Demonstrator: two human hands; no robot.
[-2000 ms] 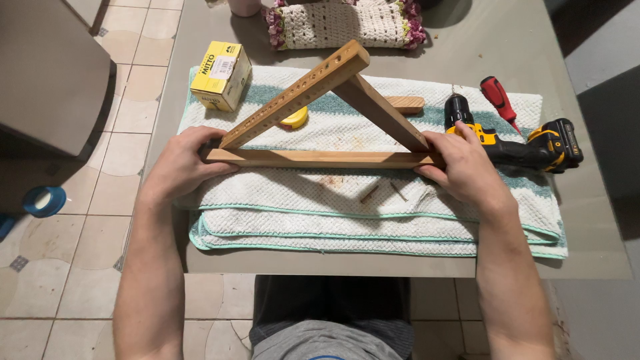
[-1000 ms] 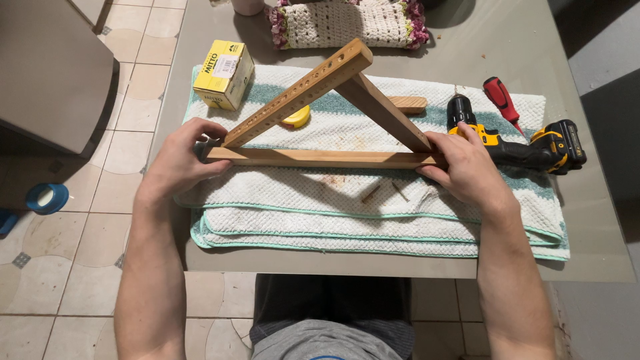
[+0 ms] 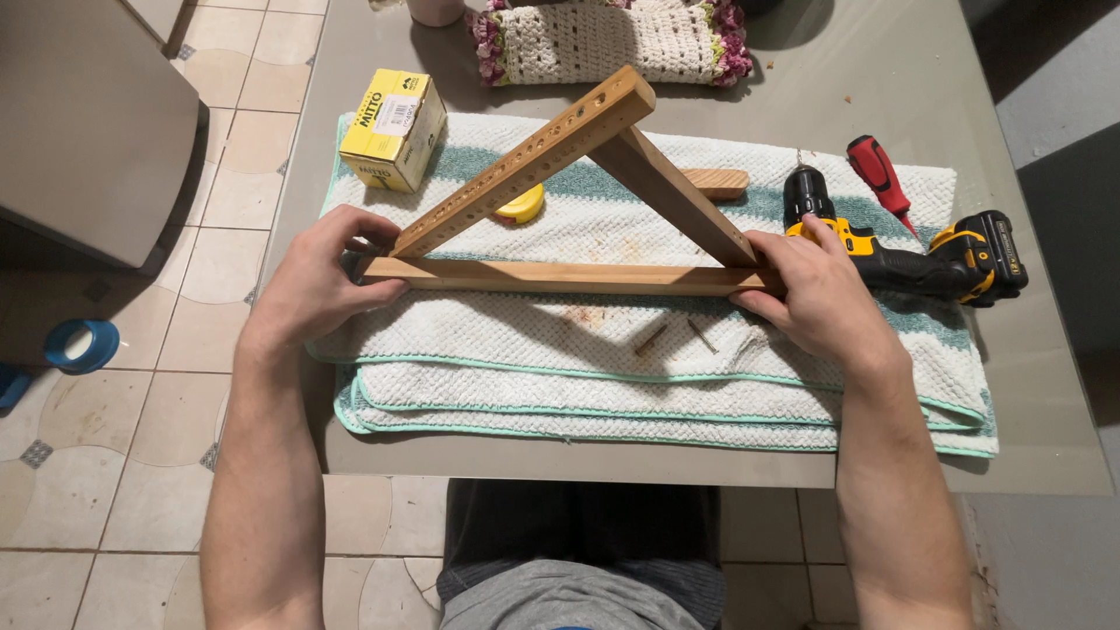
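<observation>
A triangular wooden frame (image 3: pixel 560 276) stands over a folded white and green towel (image 3: pixel 525 394). Its long bottom bar lies nearest me, a bar with a row of drilled holes slants up from the left, and a plainer bar slants down to the right. My left hand (image 3: pixel 311 276) grips the left corner, thumb in front and fingers behind. My right hand (image 3: pixel 818 293) grips the right corner; some of its fingertips are hidden. Two screws (image 3: pixel 702 336) lie on the towel in front of the bottom bar. A yellow tape measure (image 3: pixel 521 204), partly hidden, sits behind the drilled bar.
A cordless drill (image 3: pixel 910 262) lies just right of my right hand, with a red-handled screwdriver (image 3: pixel 878 173) behind it. A yellow cardboard box (image 3: pixel 394 131) stands at the back left. A short wood piece (image 3: pixel 719 183) and a crocheted cloth (image 3: pixel 608 42) lie farther back on the table.
</observation>
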